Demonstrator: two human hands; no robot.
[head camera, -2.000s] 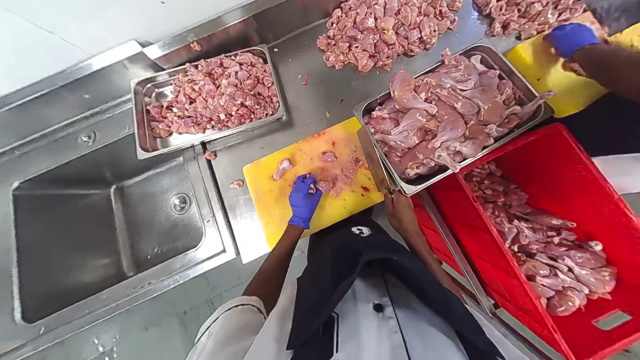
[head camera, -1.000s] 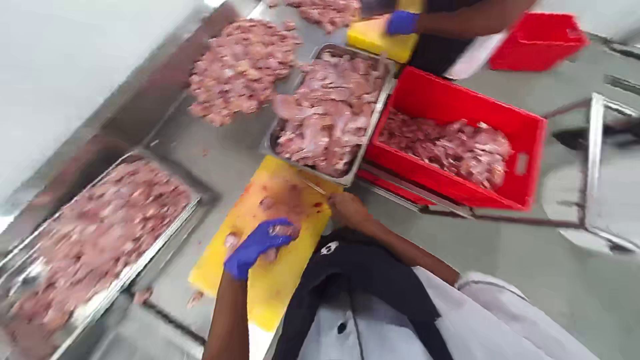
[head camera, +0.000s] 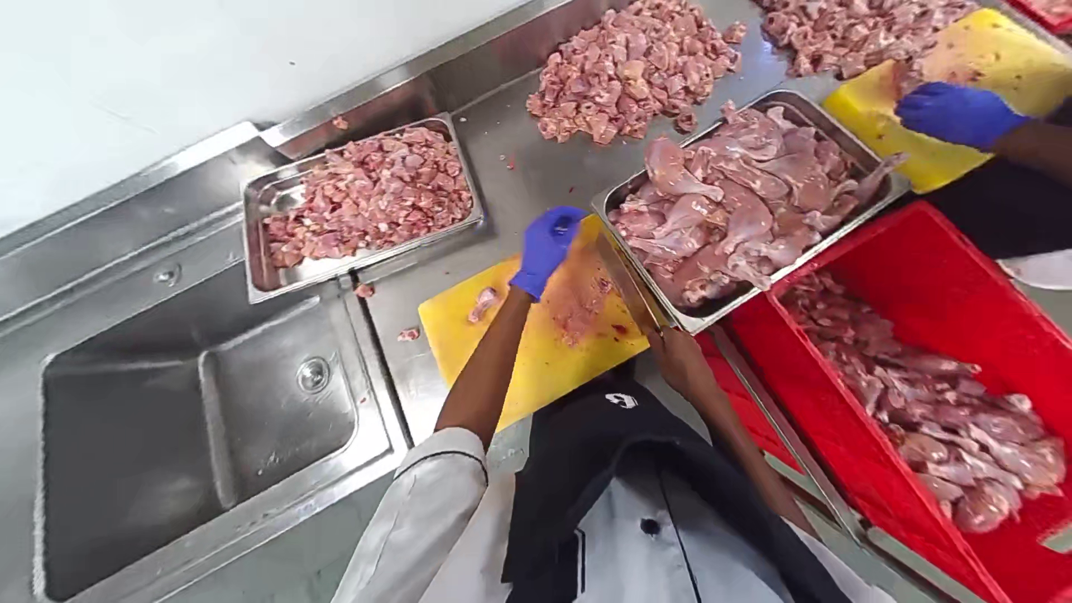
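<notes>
My left hand (head camera: 548, 251), in a blue glove, is over the upper part of a yellow cutting board (head camera: 536, 377); its fingers are curled and whether they hold anything cannot be made out. My bare right hand (head camera: 680, 360) grips the handle of a large knife (head camera: 630, 285), whose blade lies along the board's right edge. A small piece of raw chicken (head camera: 483, 304) is on the board, left of my left forearm, and another scrap (head camera: 409, 333) lies on the steel just off its left edge. A steel tray of chicken legs (head camera: 745, 197) stands directly right of the knife.
A steel tray of cut chicken (head camera: 377, 193) stands at the sink's (head camera: 201, 419) back edge. Cut chicken is heaped (head camera: 632, 67) on the counter behind. A red crate (head camera: 921, 276) holds more legs at right. A co-worker's gloved hand (head camera: 959, 113) is over another yellow board (head camera: 888, 126).
The view has swung sharply and back. My left hand, over the board's left part two seconds ago, is now farther up by its top edge. My right hand remains at the knife's side of the board.
</notes>
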